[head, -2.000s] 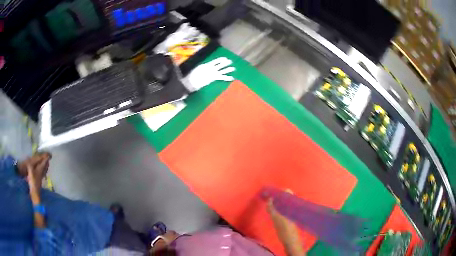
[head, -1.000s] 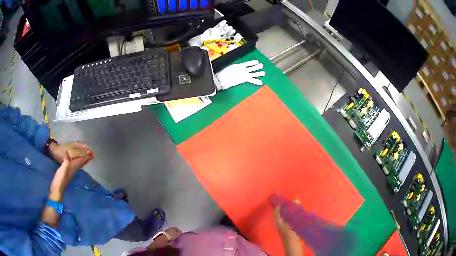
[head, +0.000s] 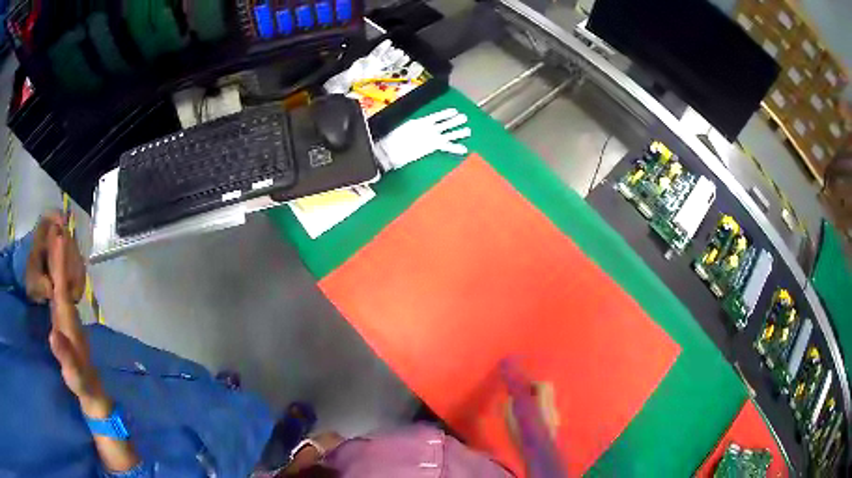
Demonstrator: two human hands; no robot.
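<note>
My right hand (head: 534, 411) is blurred over the lower part of the orange-red mat (head: 486, 280). It is closed around a see-through purple strip (head: 512, 375), likely component tubes; one end sticks out past the fingers, and the rest runs along the hand toward the bottom edge. I cannot tell how many strips it holds. My left wrist, with a pale band, shows at the bottom edge beside my pink sleeve; the hand is too cut off to read. The red mat lies on a green bench covering (head: 570, 210).
At the upper left are a keyboard (head: 201, 168), a mouse (head: 333, 121) and a white glove (head: 425, 138). Several power boards (head: 733, 266) line the dark conveyor at right. A person in blue (head: 140, 401) stands at left, hands together. Another red mat holds a board (head: 743, 461) at lower right.
The purple strip, earlier spread toward the lower right, now lies more along my right hand and shows much less. The other person's hands are further left and higher.
</note>
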